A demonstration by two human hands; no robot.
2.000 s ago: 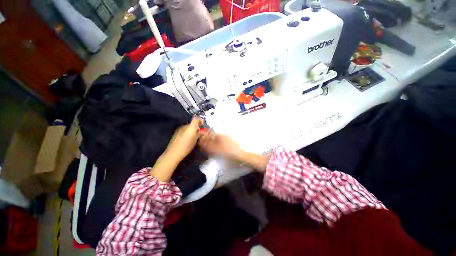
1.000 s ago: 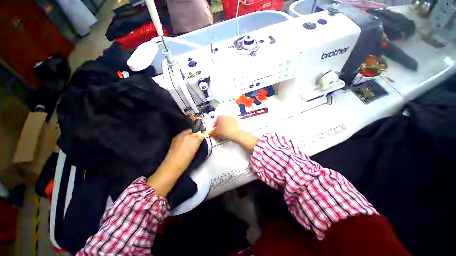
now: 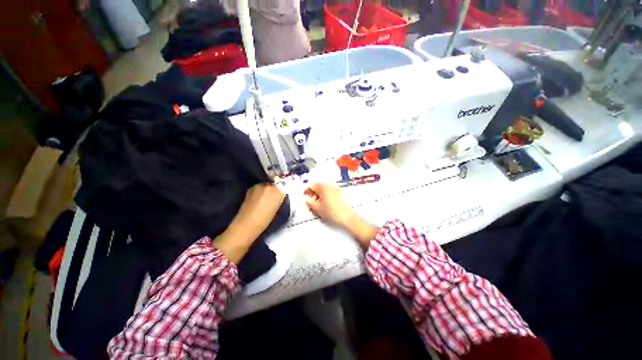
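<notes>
A large black garment (image 3: 169,169) lies heaped left of the needle of the white sewing machine (image 3: 394,105). My left hand (image 3: 265,202) grips the garment's right edge just in front of the presser foot (image 3: 296,172). My right hand (image 3: 328,202) is just right of the needle area, above the machine bed (image 3: 422,204), with fingers curled. Whether it holds anything small is too blurred to tell. A white-striped part (image 3: 79,260) of black cloth hangs at the left.
A red snips-like tool (image 3: 364,179) and orange pieces (image 3: 357,162) lie under the machine arm. More black cloth (image 3: 563,246) is at the right. Pale tubs (image 3: 338,63) and a red basket (image 3: 366,28) stand behind. A dark small tray (image 3: 516,163) is right of the machine.
My hands were together at the cloth edge; my right hand is now apart, to the right of my left. The orange bit between my fingers no longer shows. The view has shifted.
</notes>
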